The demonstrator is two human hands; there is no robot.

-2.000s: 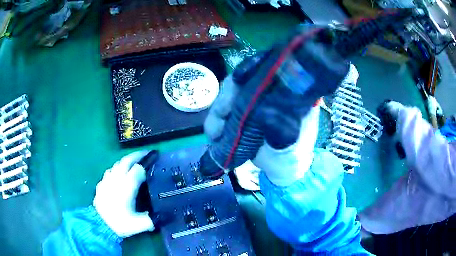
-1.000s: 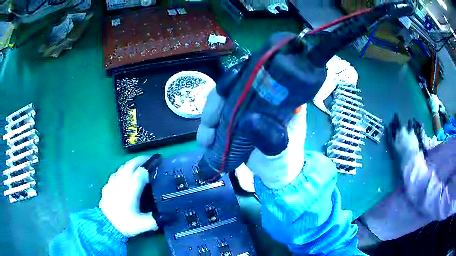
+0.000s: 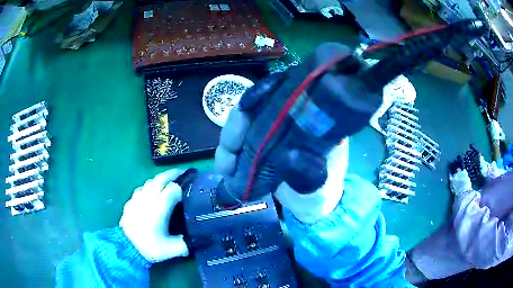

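Observation:
The dark blue-grey fixture top plate (image 3: 242,225) lies in front of me, with cutouts showing pairs of transistors (image 3: 251,239) above silvery strips; its lower end is cut off by the frame. My gloved left hand (image 3: 154,216) grips the plate's left edge, black fingertip covers on it. My gloved right hand (image 3: 309,194) is wrapped round the large black electric screwdriver (image 3: 292,126), which has a red line and a blue label. Its nose meets the plate at the upper-left transistors and hides them. The screw tip is hidden.
Behind the plate, a black parts tray (image 3: 188,132) holds loose screws and a white screw dish (image 3: 225,98). A reddish-brown board (image 3: 197,39) lies behind it. Heatsink rows stand left (image 3: 27,160) and right (image 3: 400,154), a white cloth (image 3: 399,90) by the right one. Another person's gloved hands (image 3: 467,180) are far right.
The screwdriver nose has shifted left along the top row of the plate, from the right transistor towards the left one. The view has shifted slightly. The other person's hands have moved and are now together.

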